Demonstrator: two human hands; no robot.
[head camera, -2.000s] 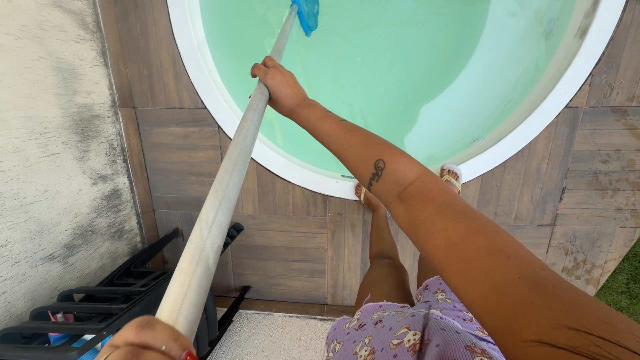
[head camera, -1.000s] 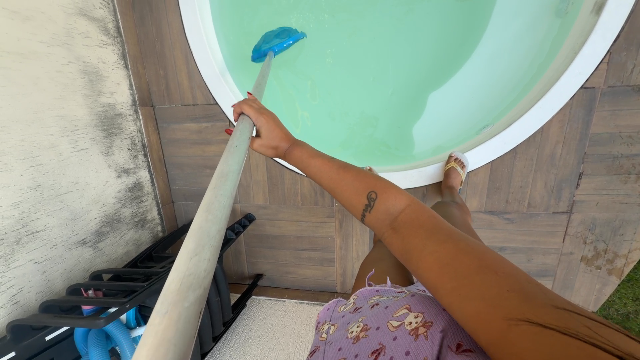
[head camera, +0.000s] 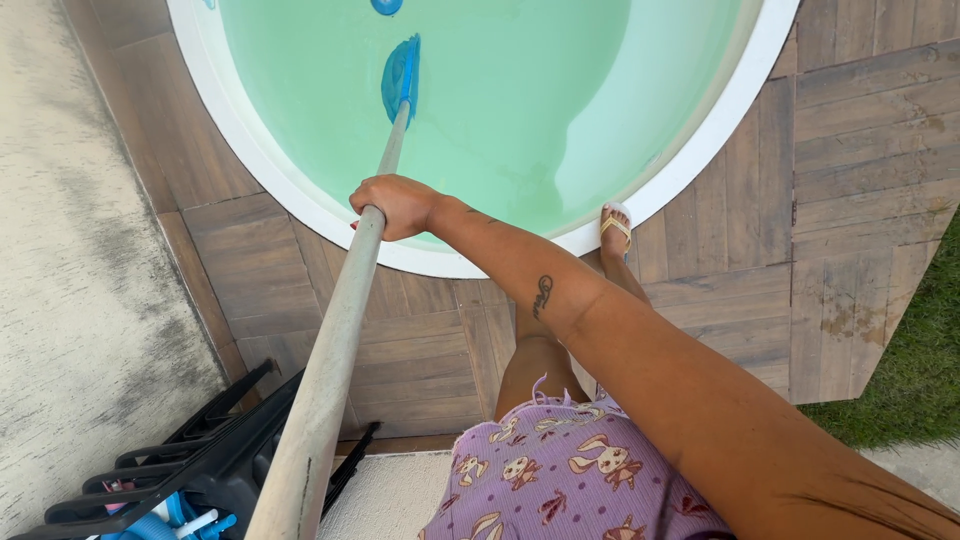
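A long pale pole (head camera: 330, 360) runs from the bottom edge up to a blue pool skimmer net (head camera: 401, 79), which sits in the greenish water of a round pool (head camera: 495, 90). My right hand (head camera: 397, 206) is closed around the pole near the pool's white rim (head camera: 427, 262). The pole's lower end leaves the view at the bottom, and my left hand is out of sight. Beyond the net, a round blue object (head camera: 387, 6) shows at the top edge.
A black plastic rack or chair (head camera: 217, 465) holding a blue hose (head camera: 150, 526) stands at lower left, beside a stained white wall (head camera: 67, 262). Wood-look tiles (head camera: 405, 360) surround the pool. My sandaled foot (head camera: 615, 229) touches the rim. Grass (head camera: 915, 360) lies at right.
The skimmer net has swung rightward across the pool, with my right hand still gripping the pole. My left hand, seen on the pole's lower end two seconds ago, has left the view.
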